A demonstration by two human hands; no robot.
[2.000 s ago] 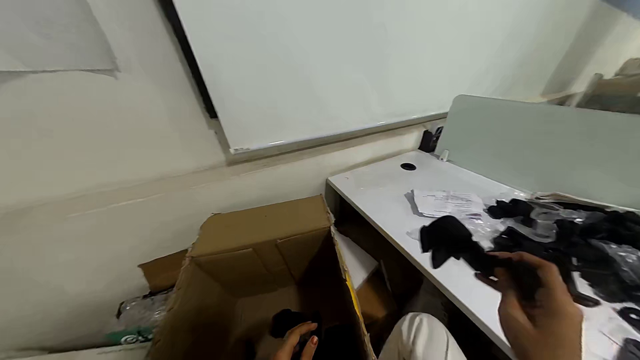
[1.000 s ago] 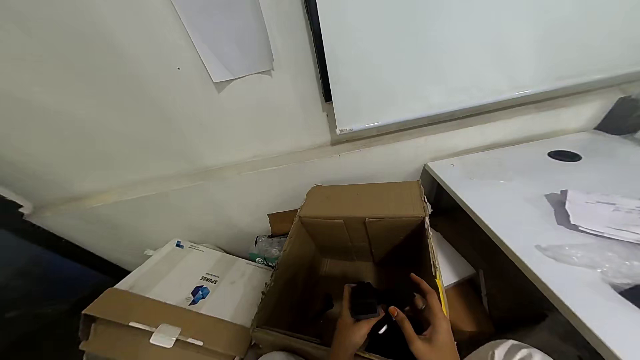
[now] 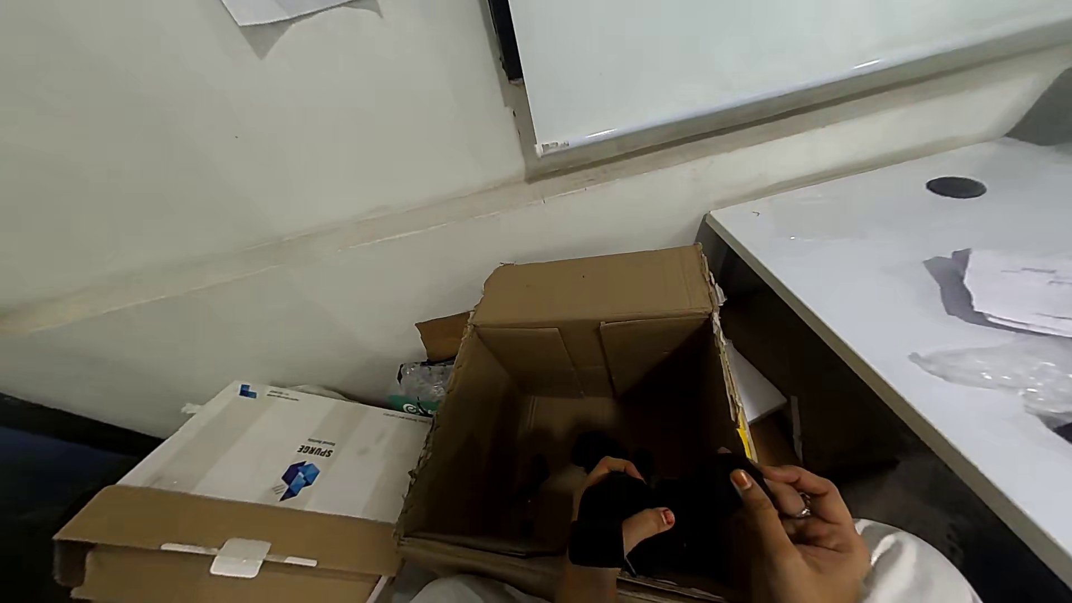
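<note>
Over the near end of an open cardboard box (image 3: 599, 293), both hands are on dark, soft-looking black material (image 3: 687, 519). My left hand (image 3: 615, 511) grips a black bundle between thumb and fingers. My right hand (image 3: 804, 519), wearing a ring, pinches the black material at its right side, near the box's right wall. What exactly the black item is cannot be told. Further black pieces (image 3: 593, 448) lie in shadow on the box floor beyond my left hand.
A white printed carton (image 3: 285, 444) with a brown cardboard flap (image 3: 226, 528) lies left of the box. To the right stands a white desk (image 3: 846, 276) with papers (image 3: 1022, 289) and clear plastic wrap (image 3: 1005, 368). A whiteboard (image 3: 754, 59) hangs on the wall behind.
My right hand has moved from over the desk to the box, where both hands now hold black material. Since one second ago, my hands have moved apart. The view has swung left.
</note>
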